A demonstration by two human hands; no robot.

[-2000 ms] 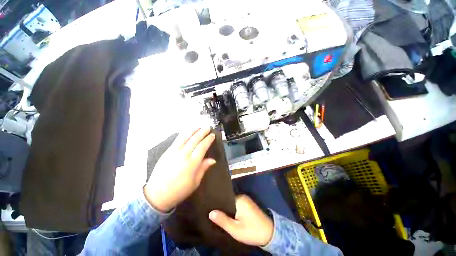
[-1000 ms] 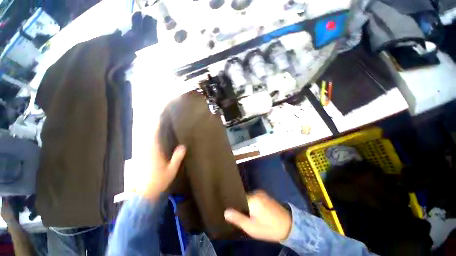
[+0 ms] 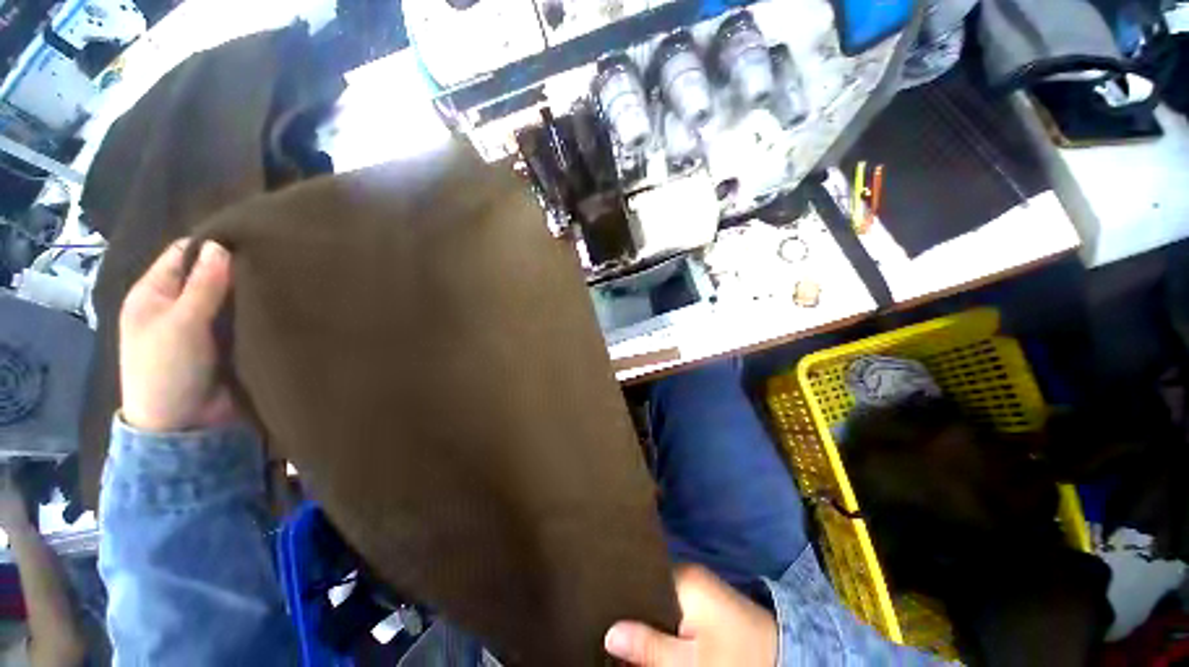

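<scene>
A brown cloth panel (image 3: 430, 378) is spread between my two hands in front of the overlock machine (image 3: 704, 117). My left hand (image 3: 179, 332) grips its upper left corner. My right hand (image 3: 698, 628) holds its lower right edge, thumb on top, near the bottom of the picture. The panel's upper edge lies close to the dark needle area (image 3: 580, 183); I cannot tell if it touches. A larger brown folded garment (image 3: 183, 130) lies at the left, partly hidden by my left hand and the panel.
A yellow basket (image 3: 844, 476) with dark cloth stands below right. A blue basket (image 3: 303, 573) is below left. Red and yellow sticks (image 3: 867, 196) lie beside black cloth (image 3: 952, 163). A grey vented motor cover (image 3: 29, 371) and another person's arm (image 3: 46, 586) are at left.
My left hand has moved left and lifted the panel's corner, so the panel is now spread wide. My right hand is slightly lower, still holding its edge. The view has shifted.
</scene>
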